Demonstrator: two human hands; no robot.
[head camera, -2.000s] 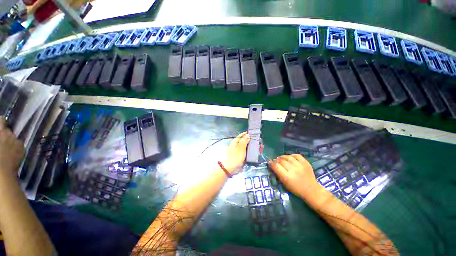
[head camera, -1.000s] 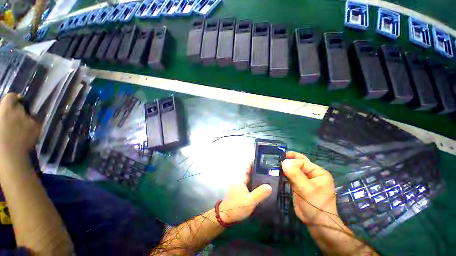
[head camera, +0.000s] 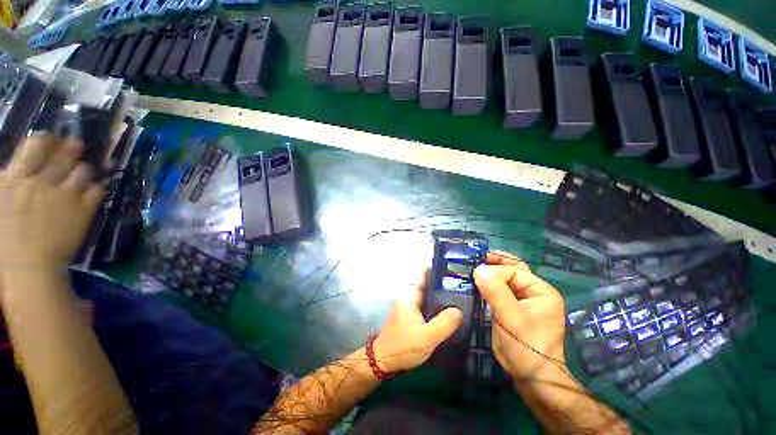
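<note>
A dark grey housing (head camera: 449, 299) stands out over the mat, its window end pointing away from me. My left hand (head camera: 415, 338) holds it from the left, thumb across its front below the window. My right hand (head camera: 526, 313) is at the right edge of the window recess (head camera: 460, 265), thumb and index finger pinched together there. Whether the fingertips hold a small pad cannot be told. The window shows bright reflections. A die-cut sheet (head camera: 482, 350) lies on the mat, mostly hidden behind the housing and my right hand.
Spare die-cut sheets (head camera: 651, 319) lie fanned at the right. Two housings (head camera: 272, 197) stand at centre left. Rows of housings (head camera: 470, 68) and blue frames (head camera: 664, 27) stand beyond the pale strip (head camera: 357, 140). A neighbour's blurred hand (head camera: 51, 200) is over a sheet stack at left.
Since two seconds ago the housing was turned window-up and brought nearer, and my right hand came to its window. Over the last second my hands barely moved; the neighbour's hand moved over the stack.
</note>
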